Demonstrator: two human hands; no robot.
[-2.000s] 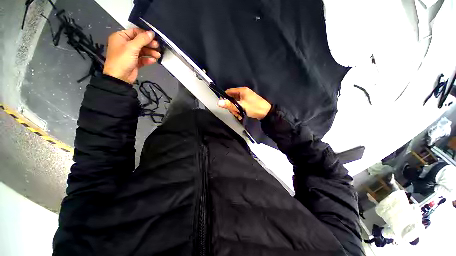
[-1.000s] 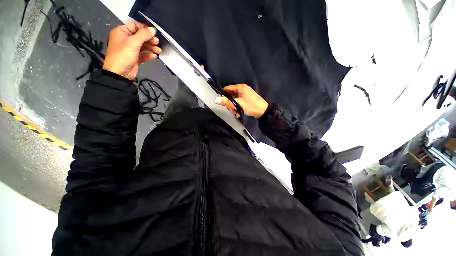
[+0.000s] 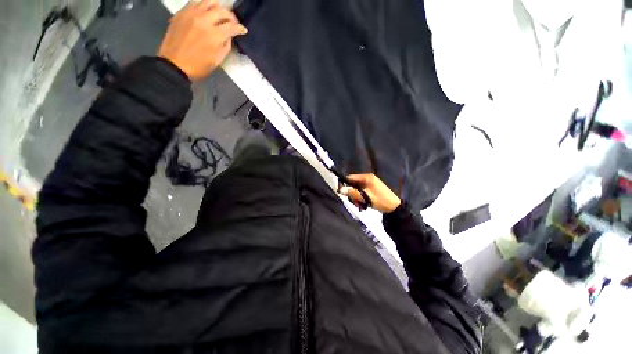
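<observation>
The dark garment piece (image 3: 353, 76) lies on the white table, its long straight edge near the table's front edge. My left hand (image 3: 202, 38) is at the upper left, at the far end of the cloth's edge, back of the hand up; its fingertips are partly hidden at the cloth, so its grip is unclear. My right hand (image 3: 371, 192) holds the tailor's shears (image 3: 317, 149) by the black handles near the table's front edge. The blades point up and left along the cloth's edge.
Thin black offcuts (image 3: 197, 159) lie on the grey floor at left. On the white table (image 3: 513, 159) are a black flat rectangle (image 3: 470, 218), a loose dark strip and another dark tool at the right. People are blurred at lower right.
My right hand and the shears have moved down and right, away from my left hand. My left hand has shifted right and slightly up, its back turned up. The camera view has shifted a little.
</observation>
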